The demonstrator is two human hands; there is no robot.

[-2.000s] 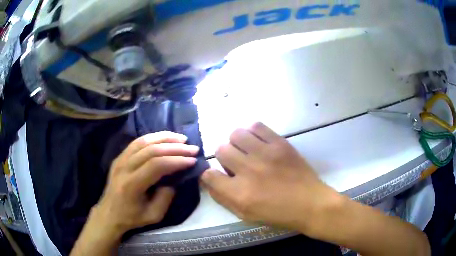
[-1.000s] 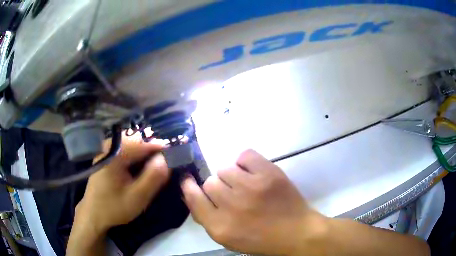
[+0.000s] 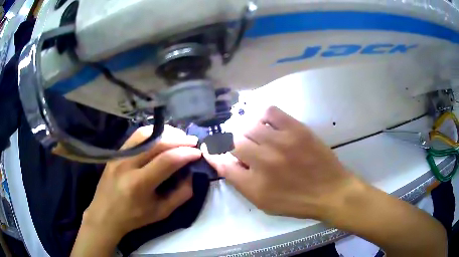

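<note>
Black fabric (image 3: 194, 203) lies on the white machine bed, left of and under the machine head. My left hand (image 3: 146, 175) is bent over the fabric with thumb and fingers gripping it, just left of the dark grey tab (image 3: 219, 143). My right hand (image 3: 287, 165) rests right of the tab, its thumb and fingertips at the fabric's right edge; whether it pinches the cloth is unclear. The sewing machine head (image 3: 191, 75) hangs above both hands. The needle is hidden.
Scissors with yellow and green loops (image 3: 438, 145) lie at the right, blades pointing left. A measuring tape (image 3: 282, 246) runs along the front table edge. A curved metal guard (image 3: 37, 115) stands at the machine's left end. More dark fabric (image 3: 50, 185) spreads at far left.
The camera view has shifted. Both hands have moved up closer to the needle area since two seconds ago. My left fingers, flat on the fabric at first, are now bent around it.
</note>
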